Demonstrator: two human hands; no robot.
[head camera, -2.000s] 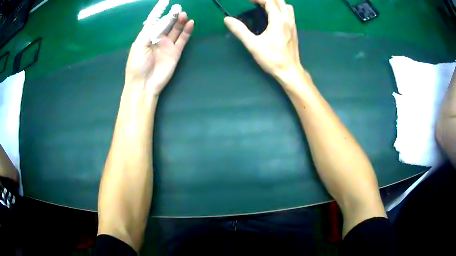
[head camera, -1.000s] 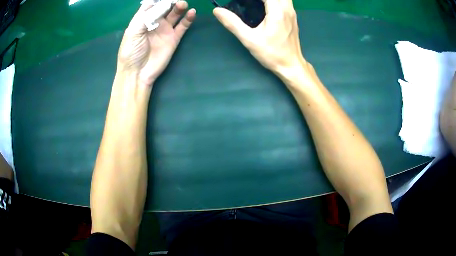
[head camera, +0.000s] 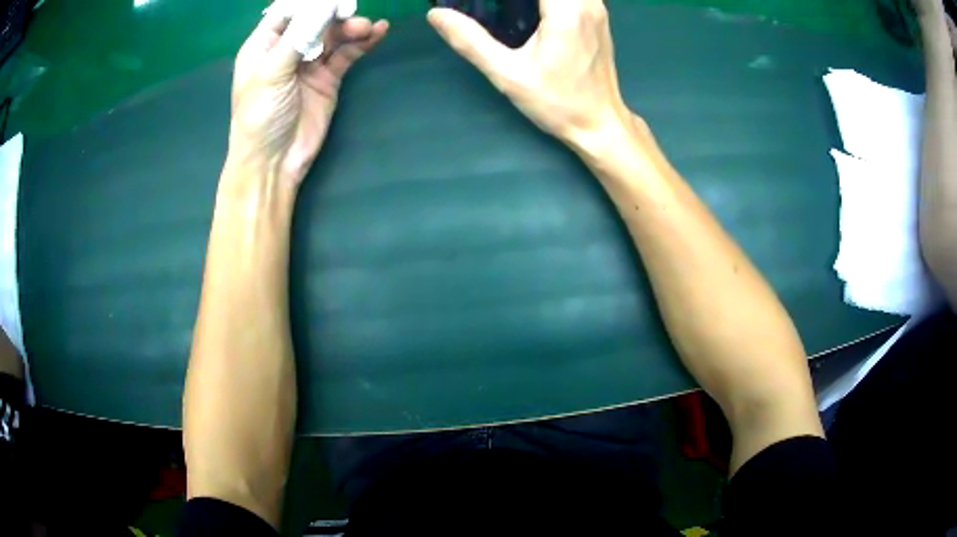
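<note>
A black, shiny part, which looks like the solid end of a phone middle frame (head camera: 511, 19), shows at the top edge between the thumb and palm of my right hand (head camera: 556, 63). My right hand is around it; its fingertips and the rest of the part are cut off by the top edge. My left hand (head camera: 289, 89) is at the upper left, palm turned up, with whitish coverings on some fingers, probably finger cots. The bare fingers are spread a little, and I see no part in this hand. Its upper fingers are partly cut off.
The green bench mat (head camera: 451, 273) has a thin curved front edge. White sheets with ragged edges (head camera: 881, 199) lie at the right, beside another person's forearm (head camera: 937, 157). Another white sheet (head camera: 8, 241) is at the far left. Dark objects show at the top corners.
Both hands have shifted slightly left in the picture, my left hand more. Its fingers look more curled. The black frames at the upper left and the dark part at the upper right have mostly left view.
</note>
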